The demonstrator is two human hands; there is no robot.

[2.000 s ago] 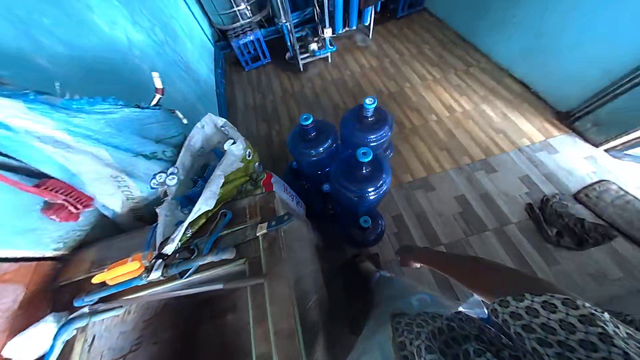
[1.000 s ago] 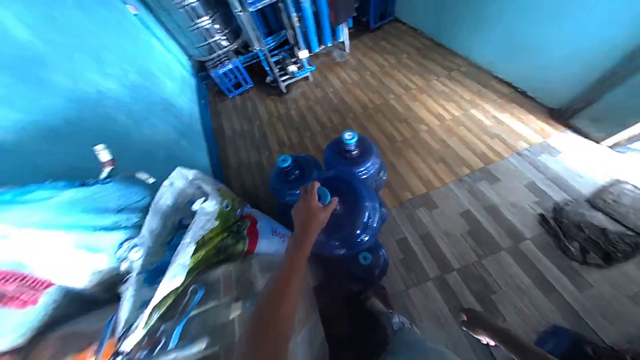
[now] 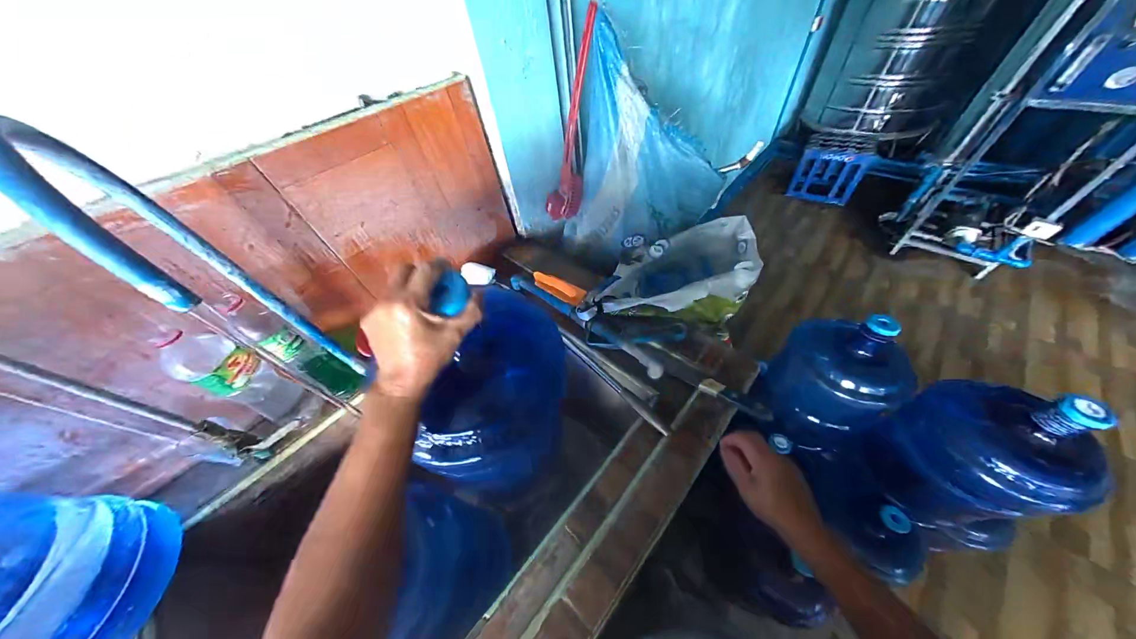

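My left hand (image 3: 417,324) grips the capped neck of a large blue water jug (image 3: 497,399), which is over the tiled ledge at the centre-left. Its blue cap (image 3: 450,294) shows between my fingers. Toward the right, my right hand (image 3: 759,470) hangs beside the ledge, near another blue jug (image 3: 839,377); its fingers are curled, and whether they hold anything is hidden. A tilted jug with a light-blue cap (image 3: 1003,453) is farther right, with more jugs low beside my right forearm.
Tools with an orange handle (image 3: 559,287) and an open plastic sack (image 3: 692,266) lie along the tiled ledge (image 3: 612,515). A blue tubular frame (image 3: 98,226) and plastic bottles (image 3: 222,364) are left. Metal racks (image 3: 967,177) and a blue crate (image 3: 830,175) are behind.
The view has swung left. A hand that held a jug's neck among the floor jugs one second ago now shows as my left hand on a jug over the ledge.
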